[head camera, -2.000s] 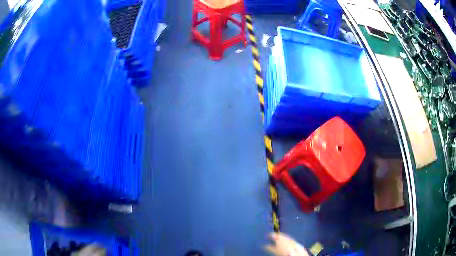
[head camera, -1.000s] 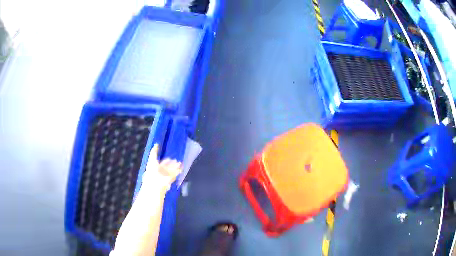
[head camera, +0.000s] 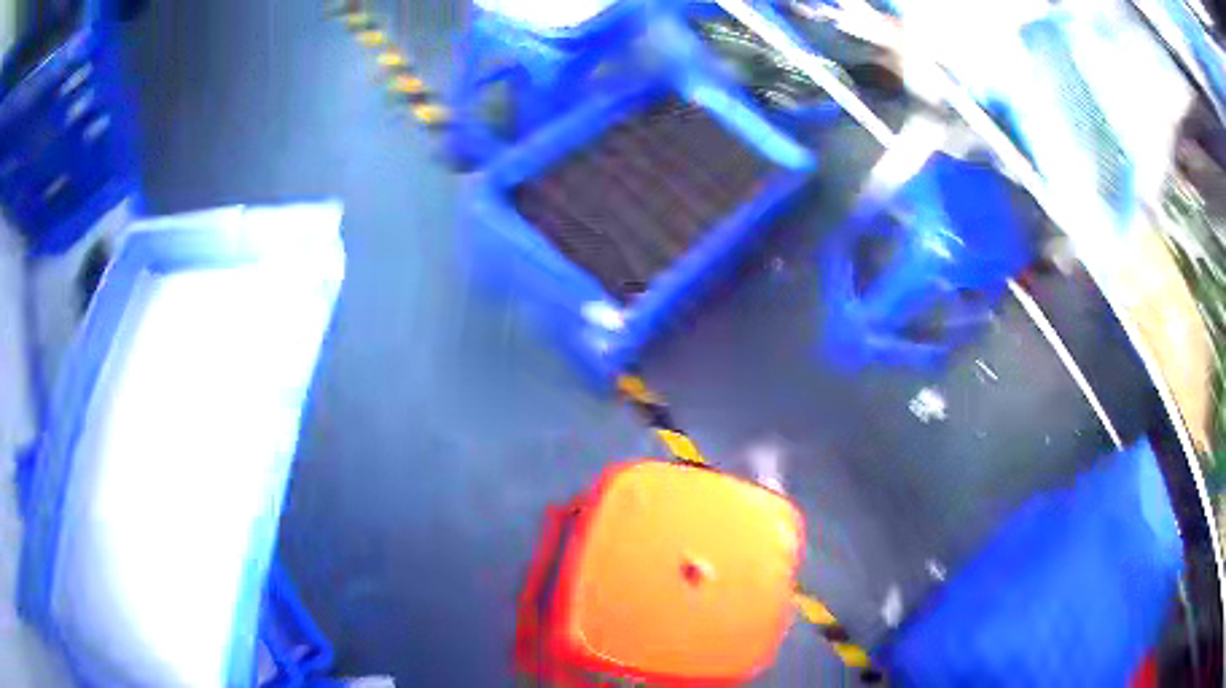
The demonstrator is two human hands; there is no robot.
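Neither of my hands can be made out; a small pale patch at the bottom edge, left of the middle, is too cut off to identify. Nearest on the left is a blue crate with a thick pale rim (head camera: 101, 303) and a bright white sheet (head camera: 188, 444) inside. An orange-red stool (head camera: 686, 571) stands at the bottom centre. The picture is blurred.
A blue crate (head camera: 538, 282) of dark ribbed parts (head camera: 645, 188) stands at upper centre. A blue stool (head camera: 928, 262) is to its right. A blue crate-like object (head camera: 1049, 578) is at lower right. Yellow-black tape (head camera: 659, 417) crosses the floor. A bench edge curves along the right.
The view has swung, so the ribbed-parts crate and stools sit further left. The hand that was at the left crate's edge has gone from view. A white-lined crate now fills the left side.
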